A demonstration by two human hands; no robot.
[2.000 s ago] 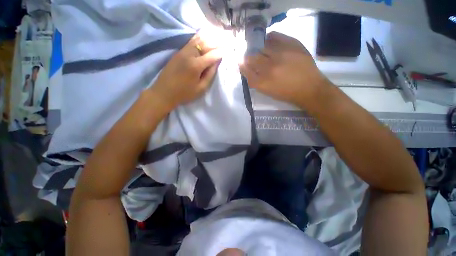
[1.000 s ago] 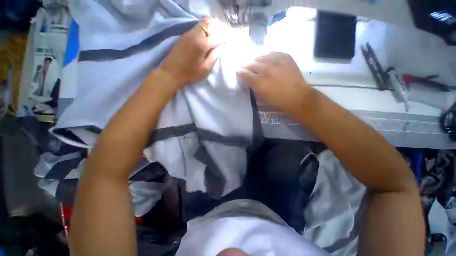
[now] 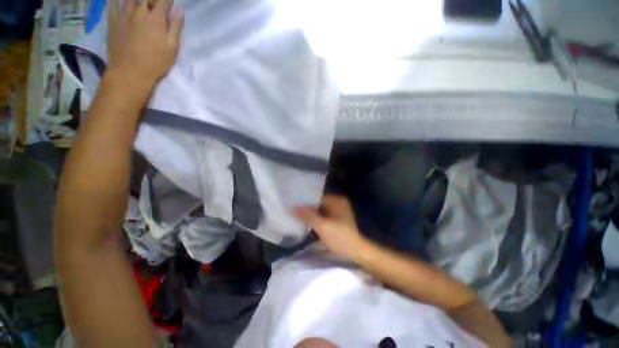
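The pale grey-white garment panel [image 3: 237, 75] with a dark grey stripe lies over the left of the machine table and hangs off its front edge. My left hand [image 3: 146, 41] lies on the panel at the upper left, fingers a little apart, partly near the picture's top edge. My right hand [image 3: 329, 221] is low at the hanging lower right edge of the panel, near my lap. Its thumb and fingertips are at the cloth edge; blur hides whether they pinch it. The needle area is out of the picture.
A measuring strip [image 3: 407, 110] runs along the table's front edge. The phone [image 3: 473, 8], snips [image 3: 531, 30] and red-handled tool [image 3: 594, 51] lie at the upper right. Grey-white cloth heaps [image 3: 505, 231] hang below right, with more cloth below left. A blue post [image 3: 577, 245] stands at right.
My left hand has moved left and up from the needle area. My right hand has dropped to the cloth's lower edge. The panel has shifted, and the view has tilted lower.
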